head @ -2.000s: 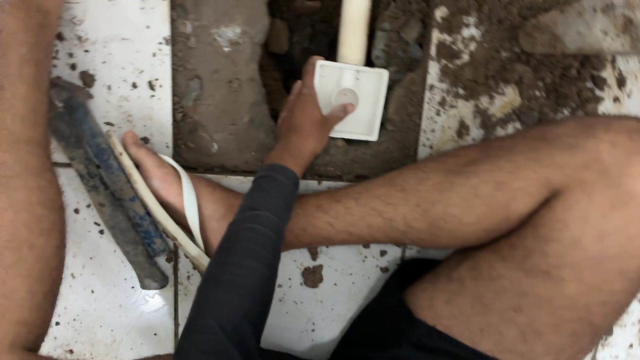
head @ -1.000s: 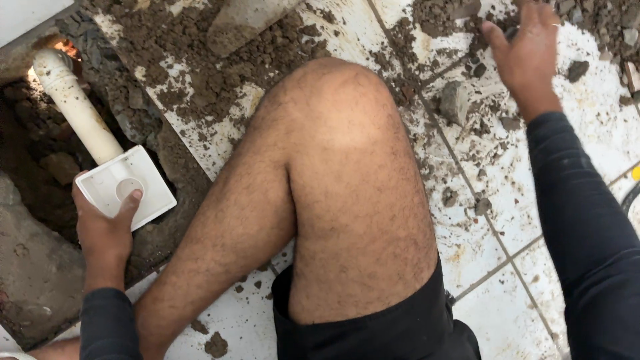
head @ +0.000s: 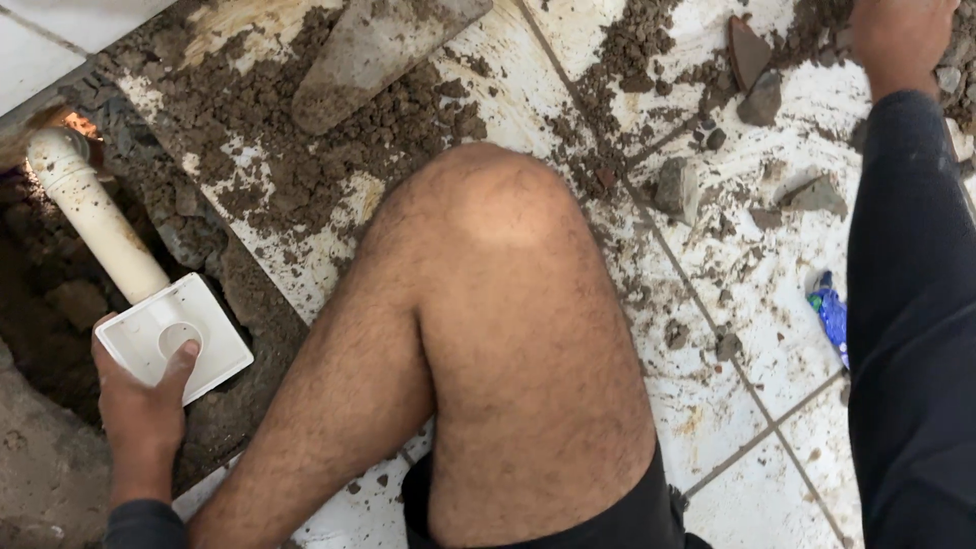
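My left hand [head: 145, 404] grips a square white plastic drain fitting [head: 217, 347], its thumb in the round opening and its fingers behind the left edge. The fitting sits at the lower end of a cream PVC pipe [head: 114, 236], which slants up to an elbow at the upper left, over a dug hole [head: 46, 267] in the floor. At the top right edge, my right hand [head: 903, 46] is over soil and rubble; its fingers are cut off by the frame, so what it touches is hidden.
My bent knee [head: 496, 198] stands between the hands. A dirty flat slab [head: 381, 61] lies on loose soil [head: 305, 168] at the top. Broken stones [head: 676, 189] and a reddish shard [head: 747, 53] are scattered on white tiles. A blue crumpled tube or packet [head: 829, 316] lies beside the right sleeve.
The view has swung right, and the hammer-like tool seen earlier is out of frame. My right hand came into view at the upper right. My left hand keeps hold of the fitting.
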